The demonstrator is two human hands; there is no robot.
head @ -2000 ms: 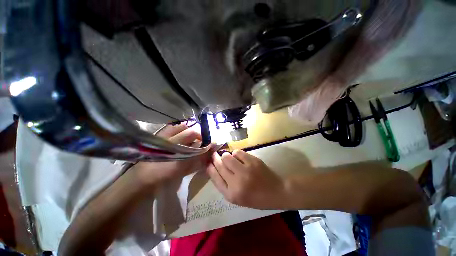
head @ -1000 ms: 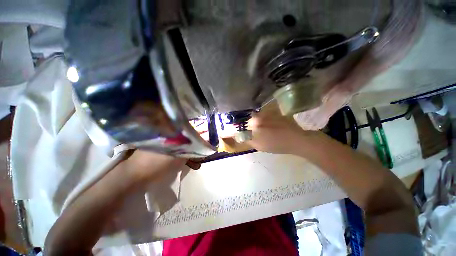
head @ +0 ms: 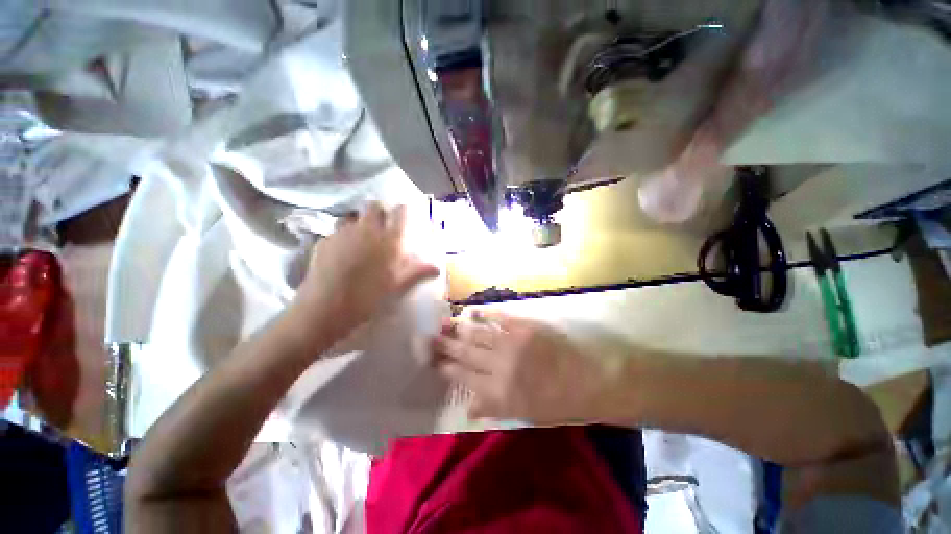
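White fabric (head: pixel 365 375) lies left of the needle area and runs down to the table's front edge. More white cloth is heaped behind it at the left. My left hand (head: pixel 365 261) rests on the fabric just left of the needle, fingers apart. My right hand (head: pixel 511 365) is at the fabric's right edge, in front of the needle; its fingertips are blurred, and whether they pinch the cloth cannot be told. The presser foot and needle area (head: pixel 518 221) sits in bright glare under the sewing machine head (head: pixel 407 104).
Black scissors (head: pixel 746 261) and green snips (head: pixel 837 302) lie on the tabletop at right. A red bundle (head: pixel 29 313) is at the left edge, above a blue crate (head: pixel 96 488). A red apron (head: pixel 501 485) shows below the table edge.
The view has shifted, showing more cloth at left. My right hand has come back from beside the needle to the front. My left hand, earlier partly behind the machine head, now shows on the fabric.
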